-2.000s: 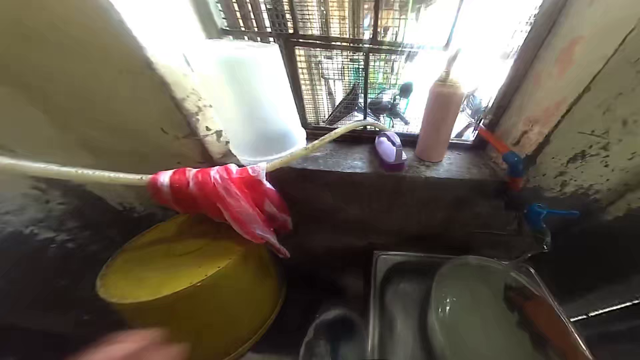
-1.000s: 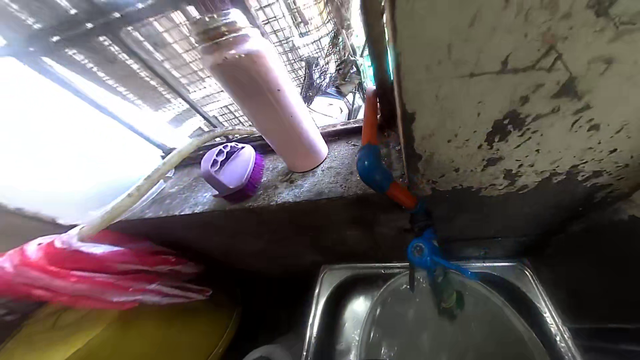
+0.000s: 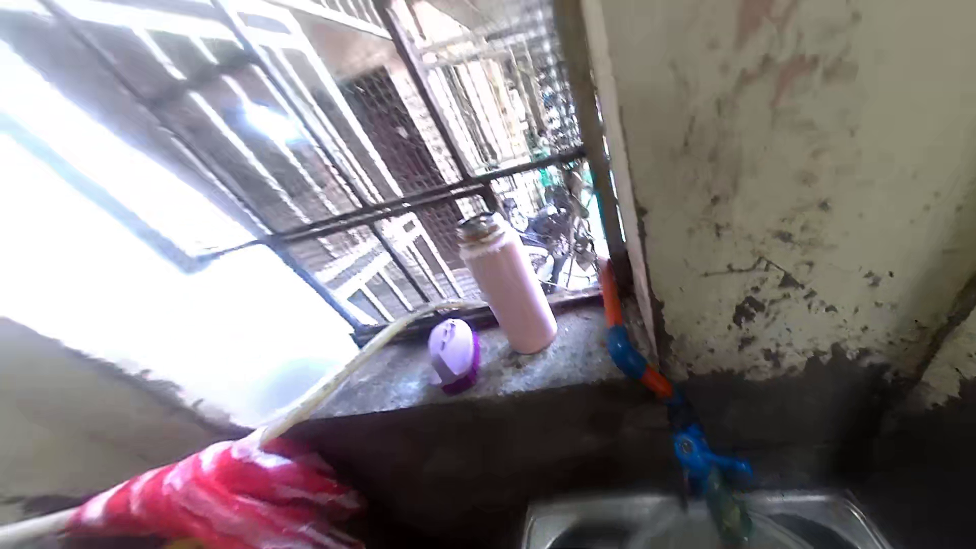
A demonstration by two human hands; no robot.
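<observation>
Neither of my hands shows in the head view now. A pink bottle (image 3: 509, 286) stands on the concrete window ledge (image 3: 579, 358), its top close to the window bars. Just left of it lies a purple scrub brush (image 3: 454, 352) with darker purple bristles. A red and white cloth or plastic bag (image 3: 221, 496) is wrapped around a pale hose (image 3: 343, 374), which runs up to the ledge. At the lower right, a blue faucet (image 3: 694, 454) hangs over the metal sink (image 3: 595, 512), with something green at its spout.
An orange and blue water pipe (image 3: 627, 352) runs down from the window corner to the faucet. Metal window bars (image 3: 381, 204) cross behind the ledge. A wall with peeling paint (image 3: 801, 191) rises on the right. A whitish, overexposed shape fills the left.
The view has swung widely. Part of a hand at the lower left two seconds ago is no longer in view. The bottle and brush remain on the ledge.
</observation>
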